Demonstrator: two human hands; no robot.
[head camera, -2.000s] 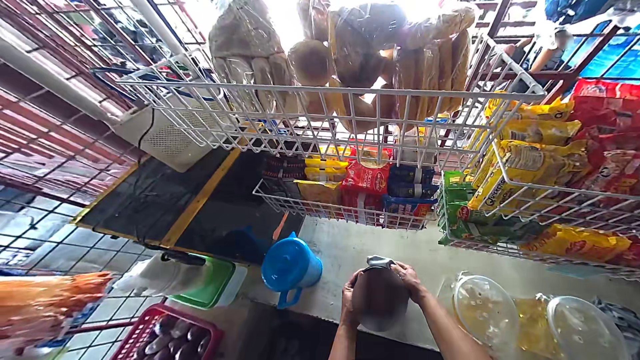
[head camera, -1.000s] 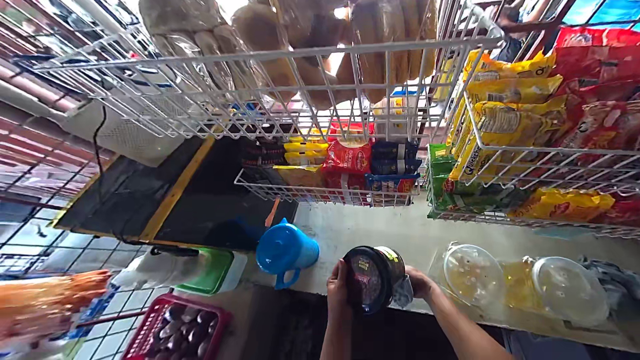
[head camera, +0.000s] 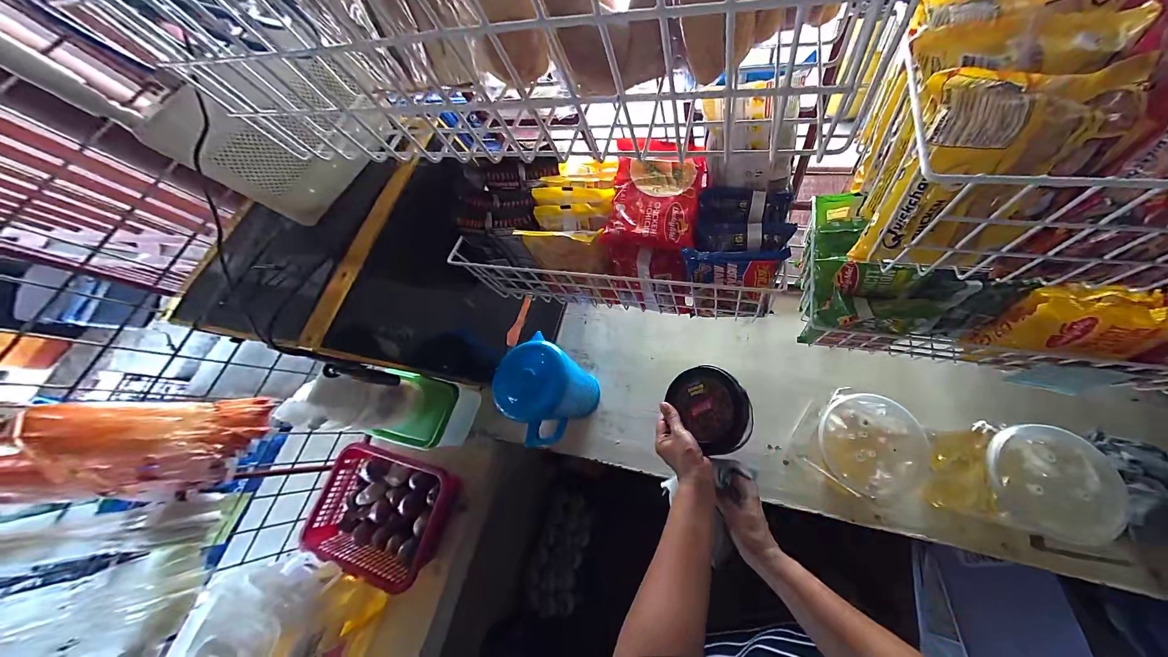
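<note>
A round container with a dark lid stands on the pale counter, right of a blue plastic pitcher. My left hand rests against the lower left side of its lid, fingers along the rim. Just below the container, at the counter's front edge, my right hand is closed on a crumpled greyish cloth. The wrists are close together.
White wire baskets of snack packets hang above the counter. Two clear containers with round lids are at the right. A red basket of dark eggs and a green-lidded box lie left.
The container, held between both hands and tilted earlier, now stands on the counter. My right hand has come off its side and moved below it with the cloth.
</note>
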